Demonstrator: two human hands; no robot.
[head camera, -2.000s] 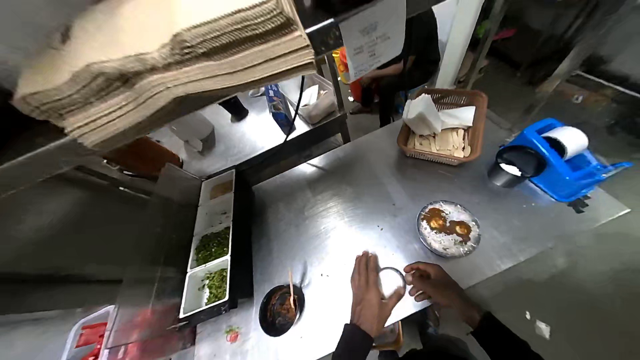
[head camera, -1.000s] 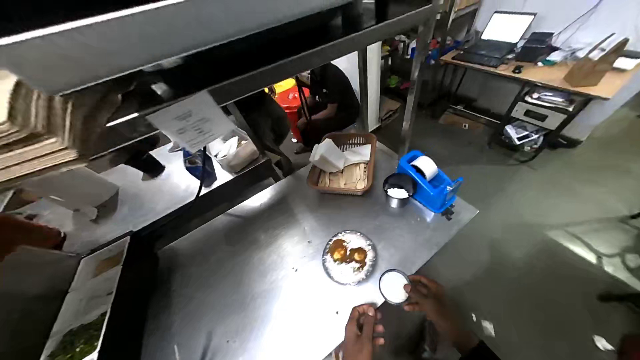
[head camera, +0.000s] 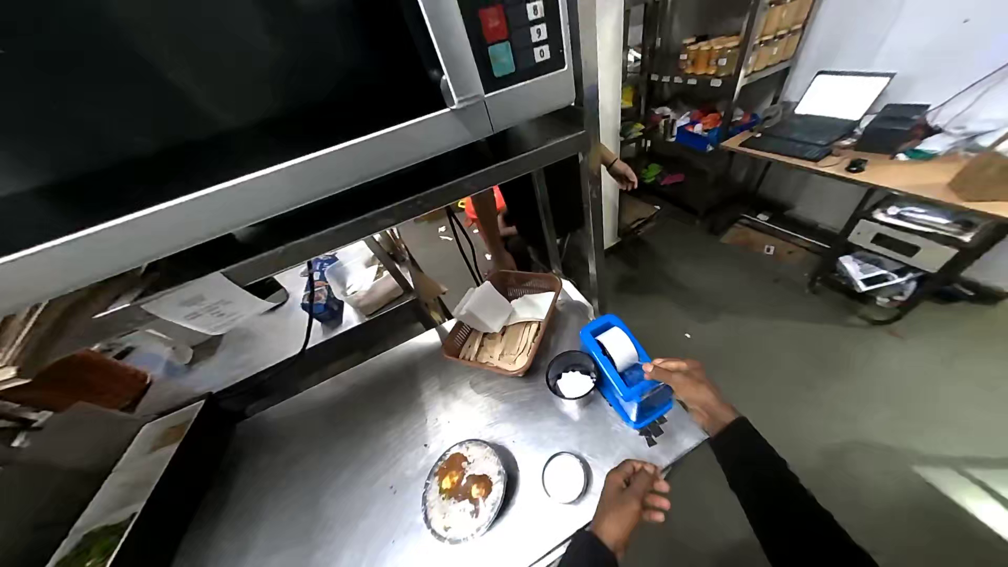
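Note:
My right hand (head camera: 689, 387) reaches over a blue tape dispenser (head camera: 624, 370), its fingertips at the tape near the roll; whether they pinch the tape is unclear. Near the table's front edge is my left hand (head camera: 632, 502), fingers loosely curled, with nothing visible in it. Just left of that hand a small round container with white contents (head camera: 565, 477) rests on the steel table. Farther left stands a round foil bowl of rice with brown curry (head camera: 464, 491). A dark steel cup with white pieces (head camera: 572, 375) is beside the dispenser.
A brown plastic basket (head camera: 502, 323) holds napkins and wooden cutlery at the back of the steel table (head camera: 339, 441). A microwave (head camera: 276, 102) sits on the overhead shelf. Behind the frame post is another person's hand (head camera: 622, 173). A laptop (head camera: 827, 110) is on a desk at right.
The small round container was at my hands a second ago and now sits on the table. My right hand has moved to the tape dispenser. The view has swung right.

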